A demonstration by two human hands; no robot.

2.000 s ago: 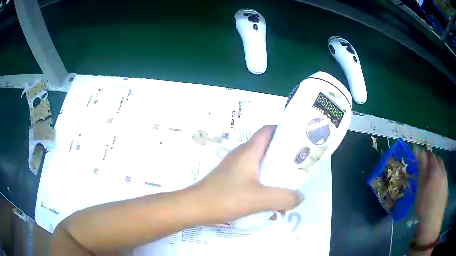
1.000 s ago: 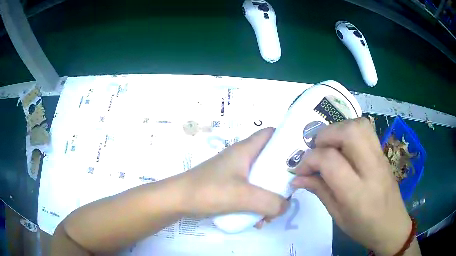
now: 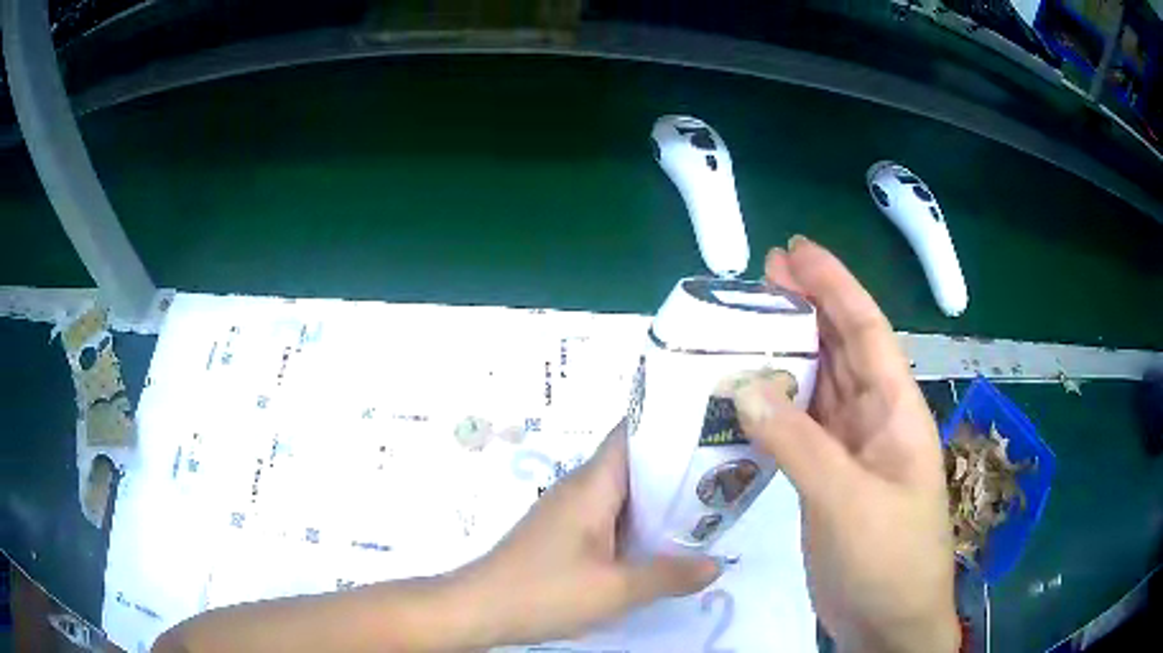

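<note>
A white handset (image 3: 676, 370) is held over the printed sheet with its wide head upward and its front facing me. It has a dark display, a larger round button and a smaller oval button. My left hand (image 3: 574, 549) is closed around its lower body from the left. My right hand (image 3: 861, 447) is around the head's right side, its thumb pressed on the top of the display, which it partly hides. Whether a film piece is under the thumb cannot be told. A pale die-cut piece (image 3: 486, 434) lies on the printed sheet (image 3: 306, 447).
Two white handsets lie on the green belt (image 3: 383, 179), one behind the head (image 3: 709, 204), one further right (image 3: 925, 242). A blue bin (image 3: 1023, 510) with tan scraps is at right. A tan die-cut strip (image 3: 100, 408) lies at left, near a grey post (image 3: 77, 191).
The held handset has tilted, its head end now showing. My right hand came from the bin to the buttons, then moved up to the display and head. The view has shifted.
</note>
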